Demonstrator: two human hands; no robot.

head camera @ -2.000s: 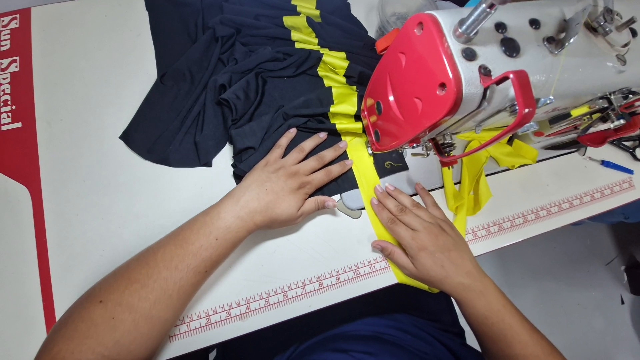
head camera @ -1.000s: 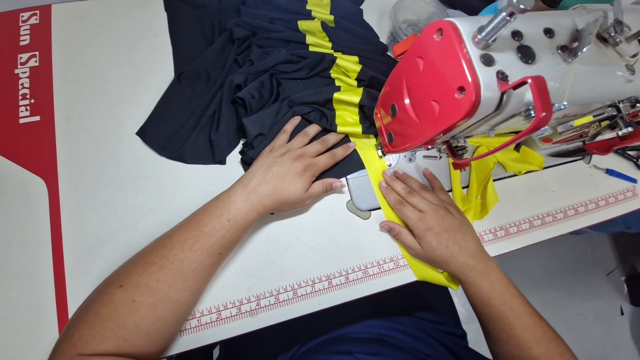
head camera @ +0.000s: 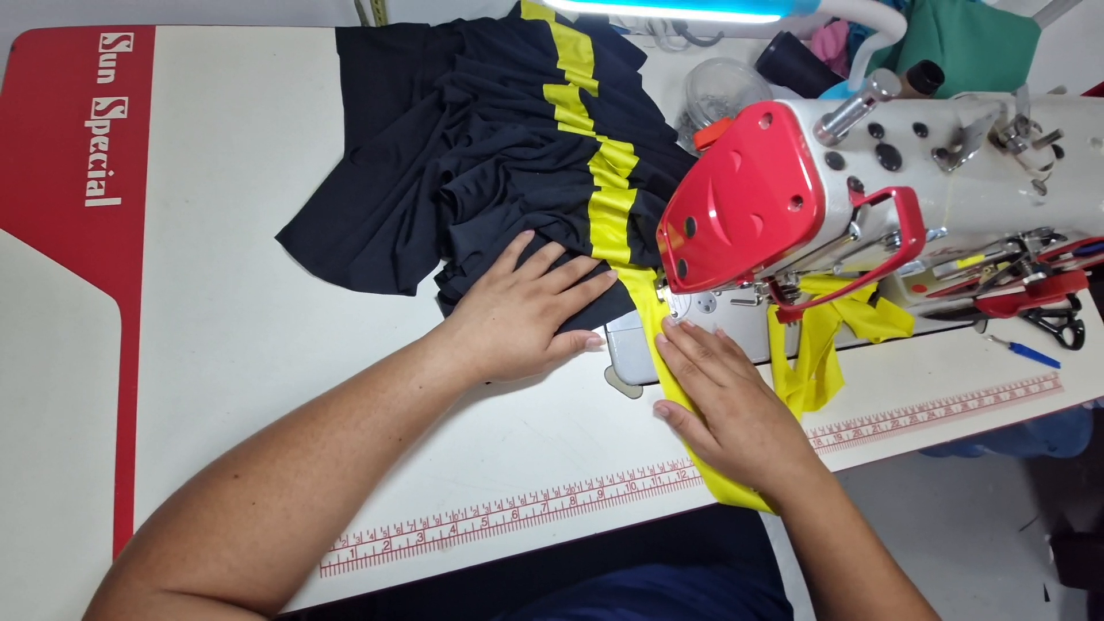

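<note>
My left hand [head camera: 535, 315] lies flat with spread fingers on the front edge of the gathered black fabric [head camera: 509, 172], its fingertips beside the yellow fabric strip [head camera: 612, 226]. The strip runs down across the black fabric and past the red and white sewing machine [head camera: 742, 203]. My right hand [head camera: 724, 397] rests on the strip's near part at the grey machine bed [head camera: 632, 349], fingers together and thumb on the strip. Neither hand visibly grips anything. The machine's red head cover hides the needle area.
A printed ruler scale [head camera: 517, 513] follows the table's front edge. To the right are a loose yellow strip end [head camera: 811, 362], black-handled scissors [head camera: 1056, 323] and a blue seam ripper or similar small tool [head camera: 1031, 354]. A clear plastic container [head camera: 724, 90] stands behind the machine head.
The view has shifted, with more of the table's left end showing. Both hands keep nearly the same places on the fabric and strip beside the machine.
</note>
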